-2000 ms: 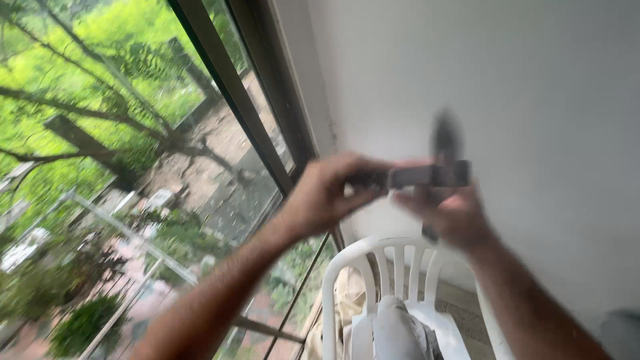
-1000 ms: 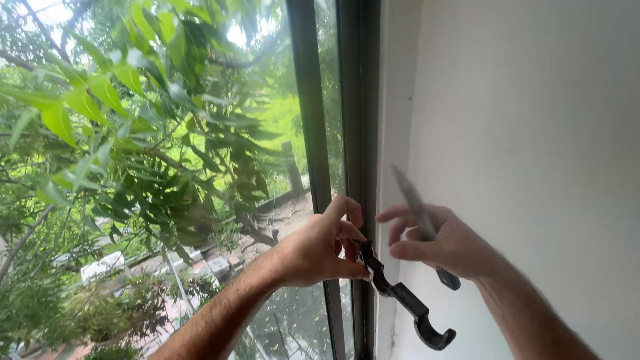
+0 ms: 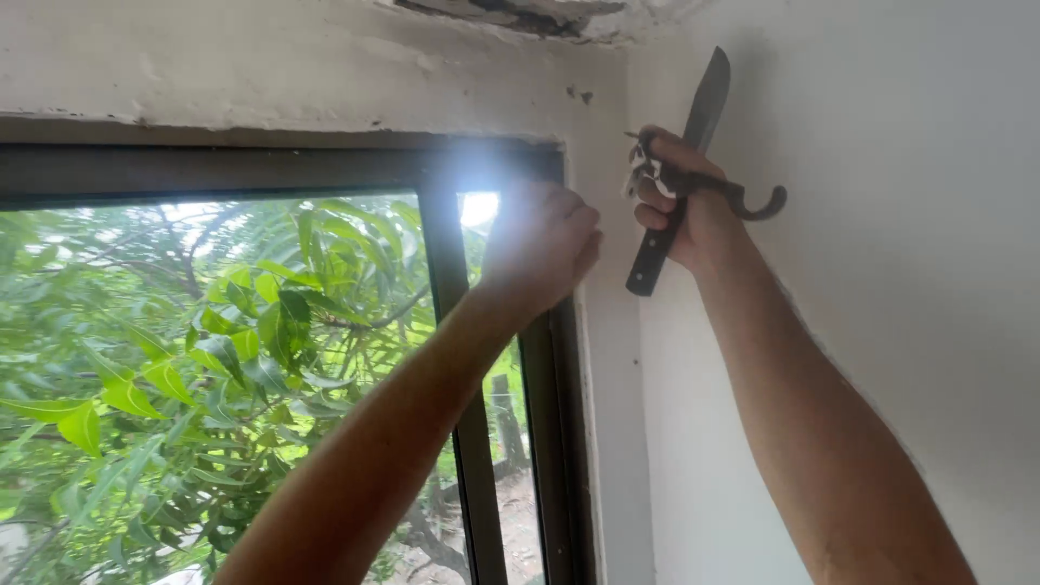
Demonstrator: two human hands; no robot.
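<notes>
My right hand (image 3: pixel 682 195) is raised in front of the white wall and grips a knife (image 3: pixel 708 101), blade up and its dark riveted handle below the fist. The same hand also holds a dark curtain-rod bracket (image 3: pixel 760 207), whose hooked end sticks out to the right. My left hand (image 3: pixel 546 236) is up at the top right corner of the window frame (image 3: pixel 561 341), its fingers curled and blurred by glare; whether it holds something small cannot be told.
The sliding window's glass (image 3: pixel 325 325) fills the left, with leafy branches outside. Above it, the plaster lintel (image 3: pixel 284 73) is rough, with a broken, dark patch (image 3: pixel 520 16) overhead. Small holes (image 3: pixel 578 95) mark the wall near the corner. A white wall (image 3: pixel 894 244) stands at right.
The view has tilted up to the window's top corner. The bracket, at my left hand's fingers a second ago, is now in my right hand with the knife. Both hands have gone up.
</notes>
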